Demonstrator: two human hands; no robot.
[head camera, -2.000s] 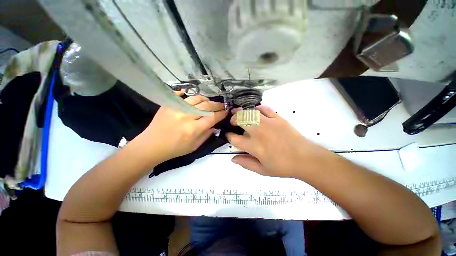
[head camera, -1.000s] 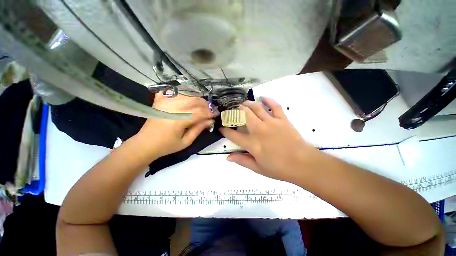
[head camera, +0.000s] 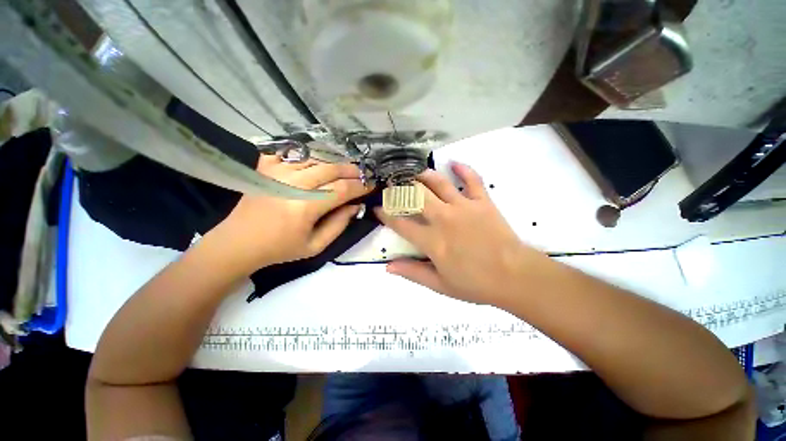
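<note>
The black cloth workpiece (head camera: 138, 202) lies bunched on the white table left of the needle area, with a narrow strip running down under my left hand. My left hand (head camera: 297, 207) presses on the cloth, fingertips close to the needle area. My right hand (head camera: 461, 232) lies right of the seam, its fingertips partly hidden behind the cream ribbed knob (head camera: 402, 199) and dark round coils (head camera: 402, 164). Whether my right fingers grip the cloth or only press it is not clear. The needle and presser foot are mostly hidden.
The off-white machine head (head camera: 491, 69) fills the top. A flat black rectangular object (head camera: 625, 155) with a small round charm (head camera: 608, 215) lies right, beside a black slotted arm (head camera: 732, 177). A blue basket edge (head camera: 63, 250) with cloth is at left. A printed ruler (head camera: 371, 338) runs along the front edge.
The view has shifted slightly, moving the machine head in the picture. Over two seconds the black cloth and my left hand have moved a little left. Both hands stay at the needle area.
</note>
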